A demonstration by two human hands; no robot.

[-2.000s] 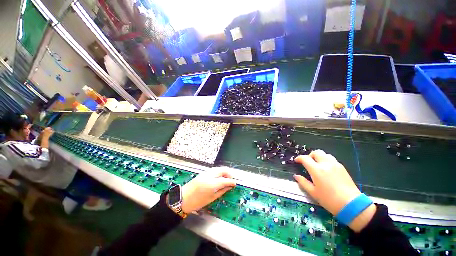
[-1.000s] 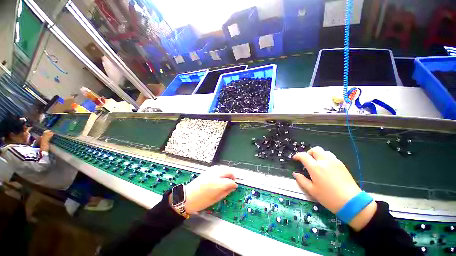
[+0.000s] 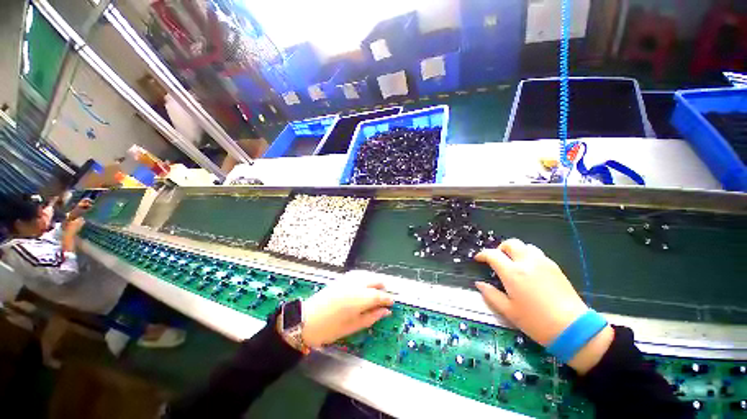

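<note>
Green circuit boards (image 3: 442, 352) lie in a long row nearest me, dotted with small black, blue and white-topped parts. A loose pile of small black components (image 3: 450, 231) with pale ends lies on the dark green surface. My right hand (image 3: 532, 290), with a blue wrist band, has its fingertips at the right front edge of the pile; whether a part is between them cannot be told. My left hand (image 3: 346, 309), with a smartwatch, is over the boards and near rail edge, fingers close together; what they hold is hidden or too small to tell.
A dark tray of cream-white parts (image 3: 318, 229) lies left of the pile. Behind, a blue bin of black parts (image 3: 396, 157) stands on the white shelf (image 3: 483, 164). A coiled blue cord (image 3: 565, 90) hangs at right. A few black parts (image 3: 649, 235) lie far right. A person (image 3: 49, 254) sits at far left.
The view has shifted slightly. My right fingertips remain by the pile's edge and my left hand remains over the boards. The person at far left has moved their hands.
</note>
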